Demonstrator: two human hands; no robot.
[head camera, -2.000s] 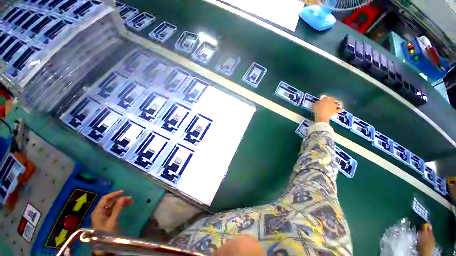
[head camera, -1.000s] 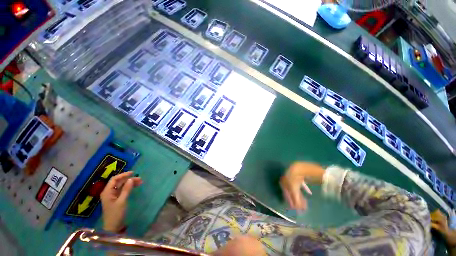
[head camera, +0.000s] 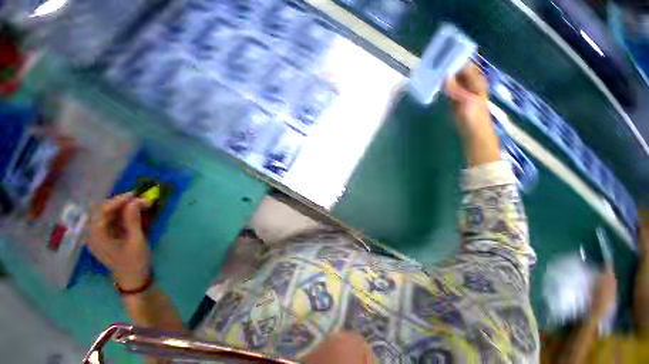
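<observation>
My right hand (head camera: 470, 92) holds a flat pale panel (head camera: 442, 62) by its lower right edge, above the conveyor strip beyond the tray. The panel is tilted and blurred. The wide tray (head camera: 359, 106) of panels lies in front of me, with a bare white area at its right end. My left hand (head camera: 119, 231) is over the blue button base (head camera: 167, 183), fingers curled, with no object seen in it. It partly covers the black and yellow label.
The press plate (head camera: 89, 131) with its orange-red fixture (head camera: 51, 178) is at the left, blurred. Panels (head camera: 555, 131) lie in a row along the green conveyor at the right. Another person's hand (head camera: 603, 295) is at the lower right beside clear crumpled plastic (head camera: 569, 288).
My right hand has moved up and away from me and now holds a panel. My left hand has shifted left and up over the button base. The view has turned and blurred.
</observation>
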